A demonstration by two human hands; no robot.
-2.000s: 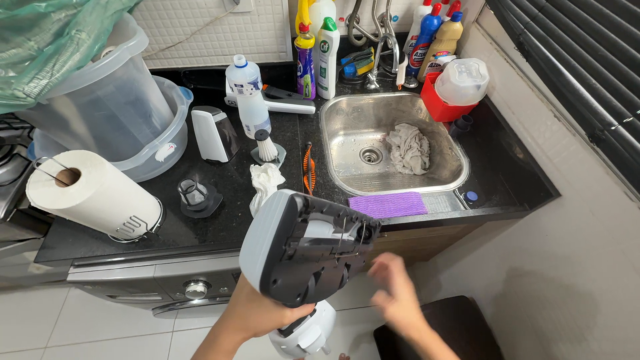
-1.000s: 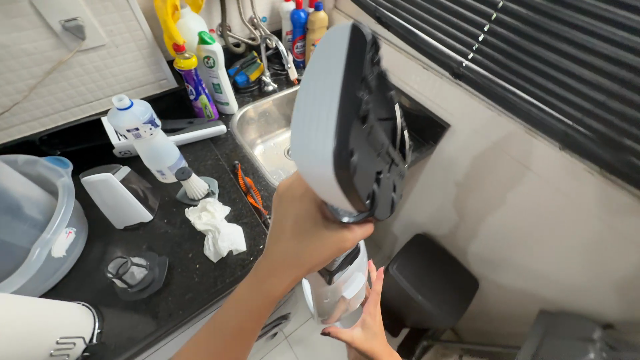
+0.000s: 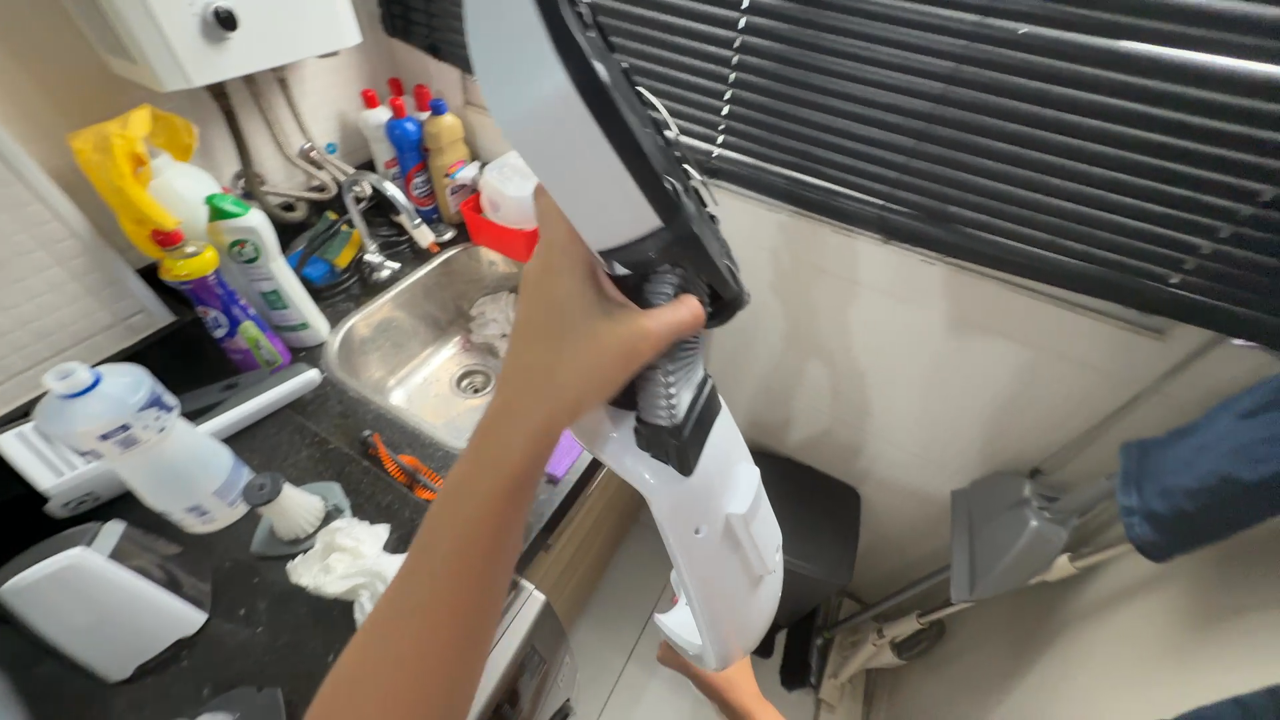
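A white and black upright floor cleaner stands raised and tilted in front of me, its floor head at the top and its white body below. Around the neck between them, beside the grey corrugated hose, my left hand is closed. My right hand is at the lower end of the white body, mostly hidden behind it, so its hold is unclear. On the counter to the left lie an orange and black brush roller, crumpled white paper, a round white brush and a white and clear plastic container.
A steel sink holds a grey cloth. Cleaning bottles and a large clear bottle stand on the counter. Black blinds hang at the right, above a black bin and a grey dustpan.
The floor head has gone from low over the counter edge to high and upright. My right hand, apart from the cleaner two seconds ago, is now at its lower body. The view has swung to the right.
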